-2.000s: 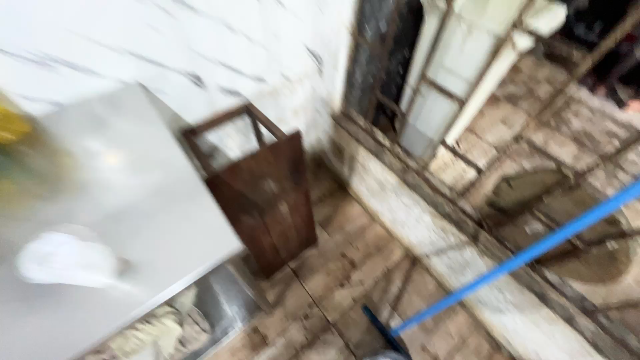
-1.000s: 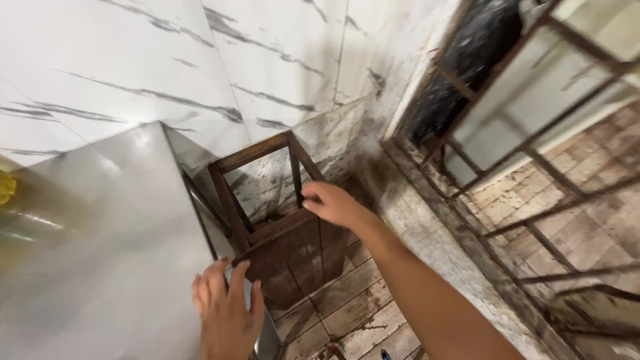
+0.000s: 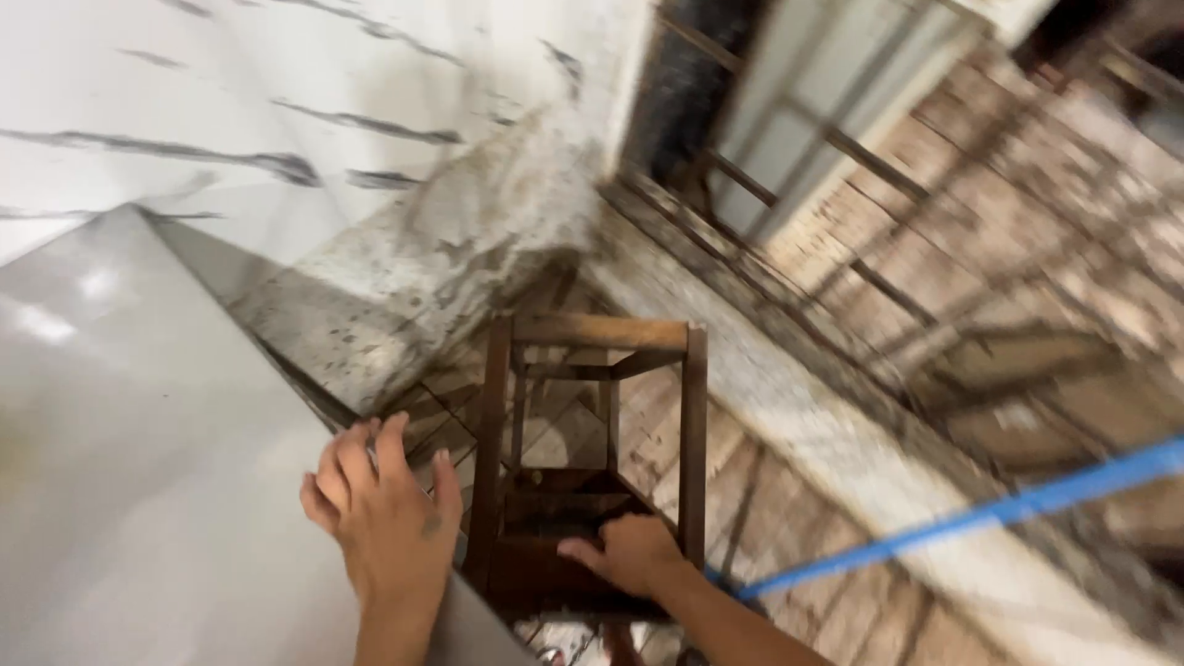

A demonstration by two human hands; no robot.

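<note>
A dark brown wooden frame, open at the top like a stool or stand without its seat (image 3: 599, 330), stands tilted on the floor at the lower middle. Inside its near end reaches my right hand (image 3: 634, 557), its thumb out and the other fingers curled over the near wooden part. My left hand (image 3: 388, 499) rests with spread fingers on the edge of the grey metal tabletop (image 3: 166, 444), left of the frame. Nothing is seen held in it. The undersides of both hands are hidden.
A blue pole (image 3: 962, 523) slants over the low stained ledge (image 3: 786, 407) at the right. Beyond the ledge is a rusty metal grille (image 3: 874, 166). White marbled wall (image 3: 370, 65) meets dirty plaster behind. Dirty floor tiles (image 3: 749, 490) surround the frame, and feet show at the bottom.
The wooden frame has moved away from the wall corner toward me and turned. My right hand has shifted from its upper rail to the near part. My left hand stays at the table edge.
</note>
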